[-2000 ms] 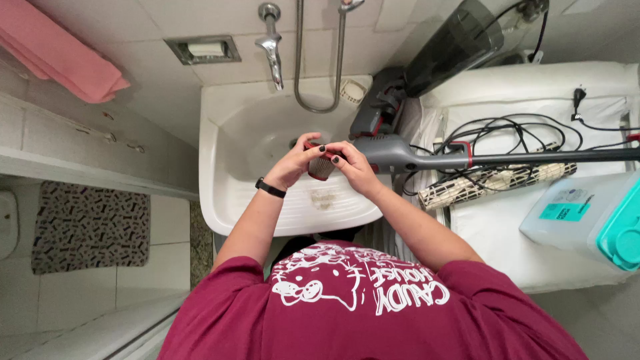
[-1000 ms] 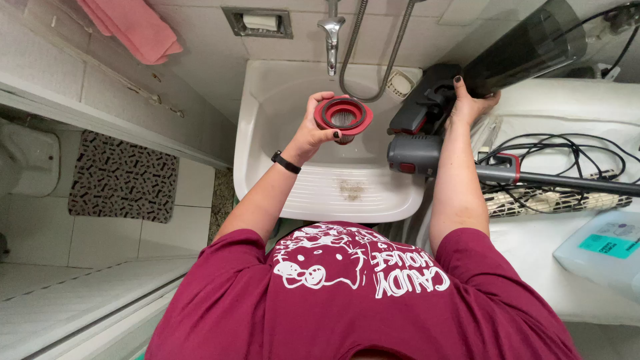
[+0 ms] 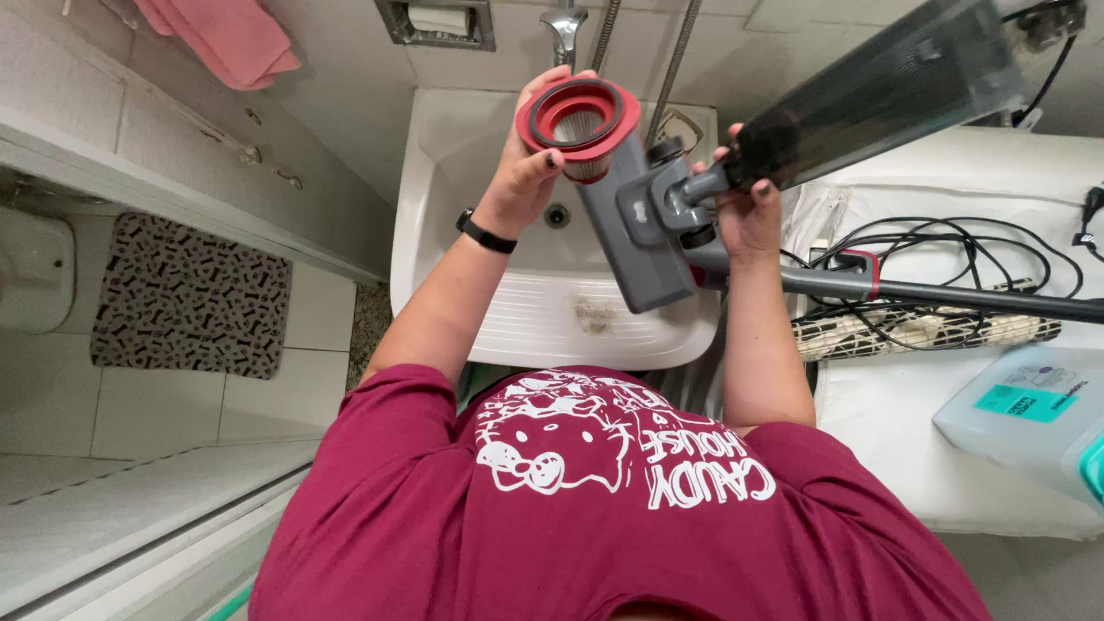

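Note:
My left hand [image 3: 530, 168] holds a pleated vacuum filter [image 3: 582, 125] by its red rim, with the open ring facing up, over the back of the white sink [image 3: 500, 332]. My right hand [image 3: 750, 216] is closed around the neck between a grey vacuum floor head [image 3: 638, 233] and a long, dark translucent vacuum part [image 3: 871, 95]. The floor head hangs tilted over the sink, close beside the filter; I cannot tell whether they touch. Dark grime [image 3: 595, 315] marks the ribbed front of the sink.
A grey vacuum tube [image 3: 949, 297], a coiled black cable [image 3: 966, 228] and a patterned roll [image 3: 923, 332] lie on the white surface at the right, near a translucent container with a turquoise lid [image 3: 1026, 405]. The metal tap [image 3: 565, 30] stands behind the sink. A pink cloth [image 3: 228, 43] hangs upper left.
Both hands were together at the filter two seconds ago. My right hand then reached to the dark vacuum part at the right, and the grey floor head is now over the sink.

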